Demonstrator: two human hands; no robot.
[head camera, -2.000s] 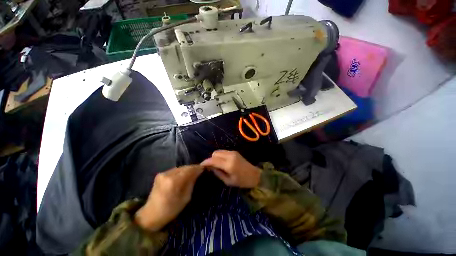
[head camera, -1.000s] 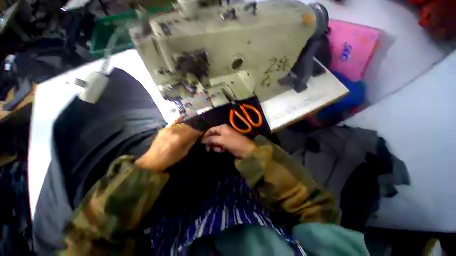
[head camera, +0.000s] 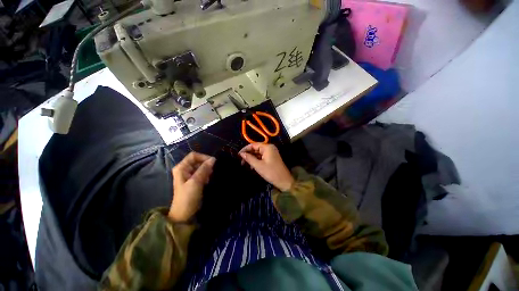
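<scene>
A dark grey and black garment piece (head camera: 108, 187) spreads over the table and lap, its black part under the machine's left end. My left hand (head camera: 191, 182) is above the black cloth, thumb and forefinger close together; whether they hold anything is too small to tell. My right hand (head camera: 267, 162) is right of it, fingertips pinched where a fine sewing thread (head camera: 219, 138) runs across the cloth. The hands are apart. Scissors (head camera: 259, 127) with orange handles lie on the black cloth just beyond my right hand. The presser foot area (head camera: 176, 126) is beyond my left hand.
The cream sewing machine (head camera: 227, 45) stands across the table. A white lamp (head camera: 61, 113) is at its left. A pink packet (head camera: 373, 34) is behind the table's right end (head camera: 330, 99). A grey-black cloth heap (head camera: 364, 165) lies at right. A green basket (head camera: 88, 57) is behind.
The view has shifted, so the machine sits further left and higher. My hands were close together near the machine's front edge; now they are apart, my left hand drawn back towards me.
</scene>
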